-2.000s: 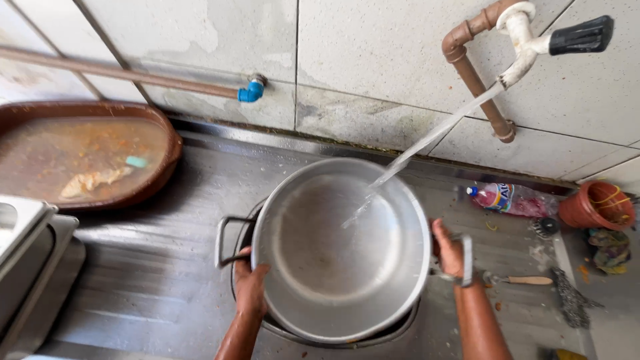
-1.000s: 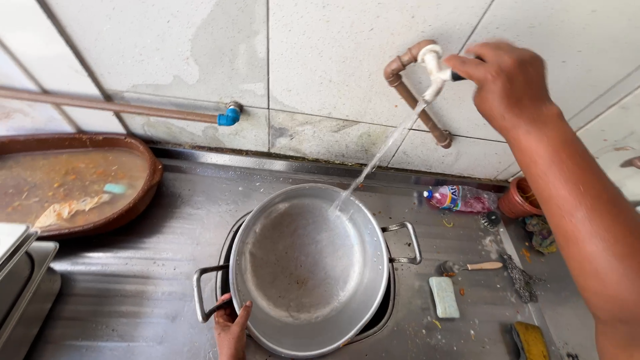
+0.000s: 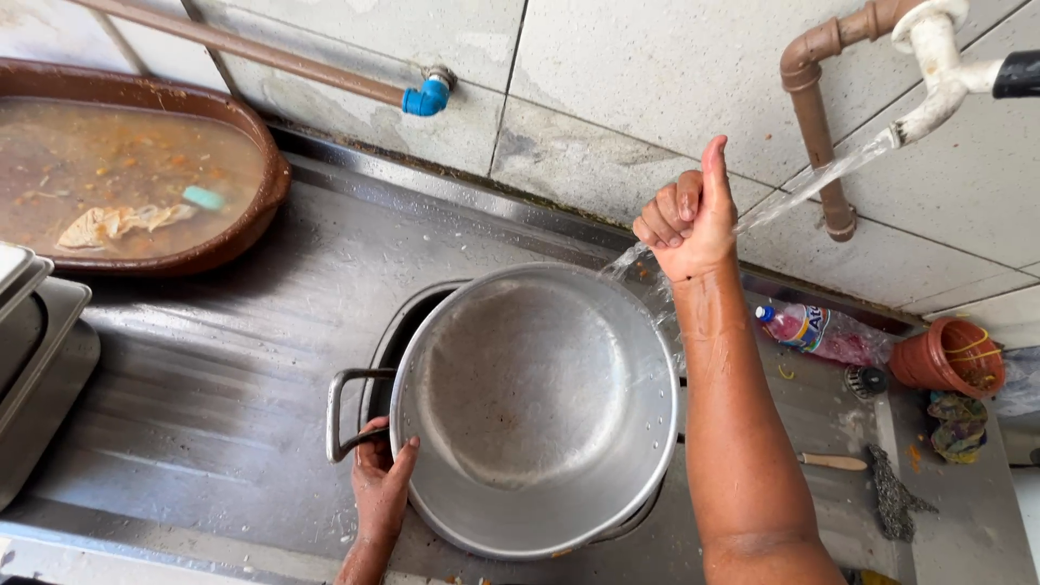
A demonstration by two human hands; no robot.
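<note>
A large aluminium pot (image 3: 528,382) with two side handles rests tilted over the round sink basin (image 3: 378,390). My left hand (image 3: 382,479) grips its rim beside the left handle, thumb toward the inside. My right hand (image 3: 691,211) is raised beyond the pot's upper right rim, fingers curled and thumb pointing up, holding nothing. Water runs from the white tap (image 3: 934,73) past my right hand and splashes near the pot's far rim. My right forearm covers part of the right handle.
A brown oval basin (image 3: 272,187) of murky water with food bits stands at the left, above stacked metal trays (image 3: 49,366). At right lie a plastic bottle (image 3: 821,329), a terracotta-coloured pot (image 3: 918,357), a wooden-handled tool (image 3: 833,461) and a metal scourer (image 3: 894,496).
My right hand has left the tap handle and moved down beside the water stream. My left hand stays at the pot's left side. The view has shifted closer.
</note>
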